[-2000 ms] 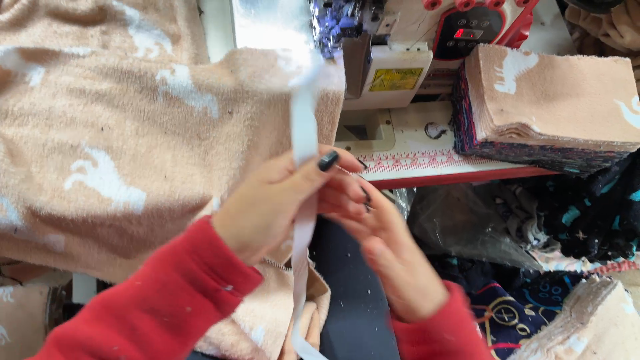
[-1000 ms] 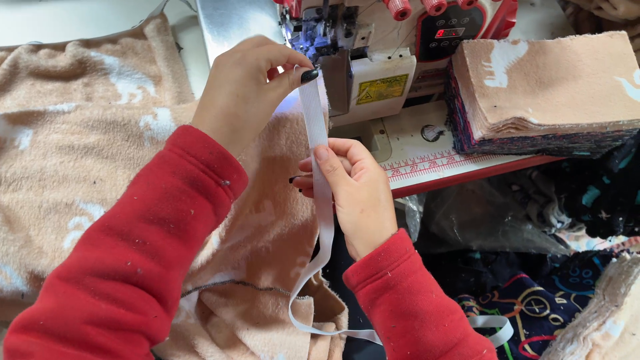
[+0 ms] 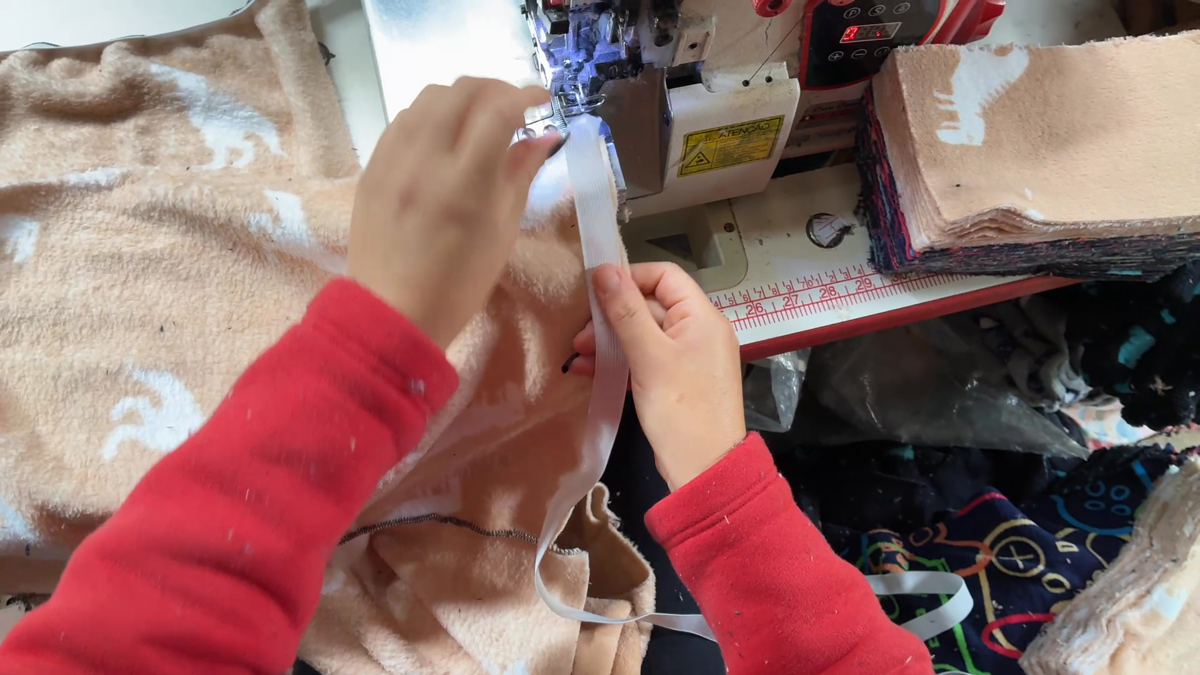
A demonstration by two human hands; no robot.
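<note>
A white elastic band (image 3: 600,220) runs from the presser foot area of an overlock sewing machine (image 3: 609,56) down along the edge of beige plush fabric (image 3: 234,309) with white animal shapes. My right hand (image 3: 670,347) grips the band and fabric edge between thumb and fingers below the foot. My left hand (image 3: 450,178) is up beside the foot, thumb and fingertips close to the band's top end; whether it pinches anything cannot be told. The band's loose length curves down past a dark seam and under my right sleeve.
A stack of beige cut pieces (image 3: 1059,141) with darker layers beneath stands on the machine table at right, by a printed ruler strip (image 3: 806,295). Below the table's red edge are clear plastic (image 3: 928,384), dark patterned fabric (image 3: 1003,553) and another beige pile (image 3: 1125,581).
Two seconds ago both hands were together lower down around the band. Since then my left hand has moved up to the machine's foot, and the band's top end now lies there on the fabric edge.
</note>
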